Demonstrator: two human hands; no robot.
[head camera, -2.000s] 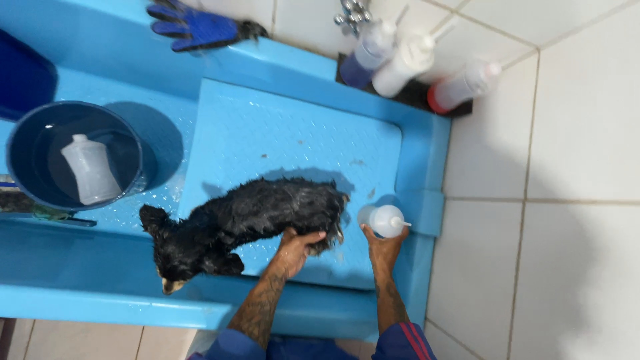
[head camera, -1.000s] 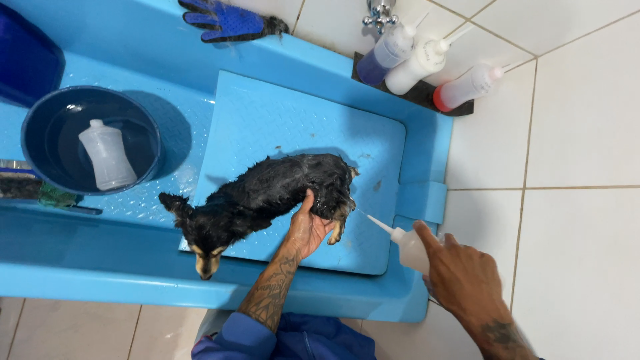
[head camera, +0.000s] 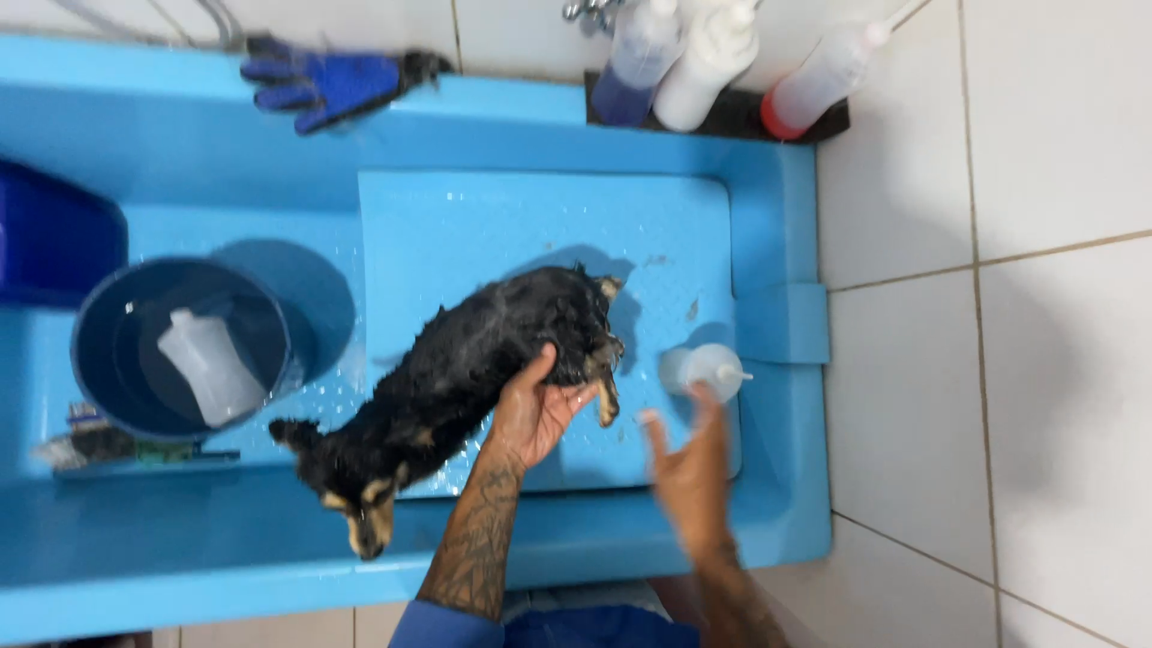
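Observation:
A small wet black-and-tan dog (head camera: 486, 342) stands on the raised blue platform of the tub (head camera: 540, 216), its head hanging over the front left. My left hand (head camera: 540, 409) rests against the dog's hindquarters, thumb on its flank and fingers by the hind legs. My right hand (head camera: 688, 468), blurred, has its fingers spread and holds nothing. Just beyond its fingertips a translucent squeeze bottle (head camera: 706, 371) with a nozzle stands upright on the platform at the right.
A round dark blue bucket (head camera: 94, 396) holds water and a translucent bottle (head camera: 211, 364). Nearby are a blue bin (head camera: 58, 234) and brushes (head camera: 108, 445). A blue grooming glove (head camera: 333, 85) lies on the back rim. Several bottles, one with red liquid (head camera: 823, 81), stand on a black shelf (head camera: 738, 115).
One second ago my right hand held the squeeze bottle tilted toward the dog's rear; now the bottle stands on the platform and that hand is off it. My left hand stays at the dog's hindquarters.

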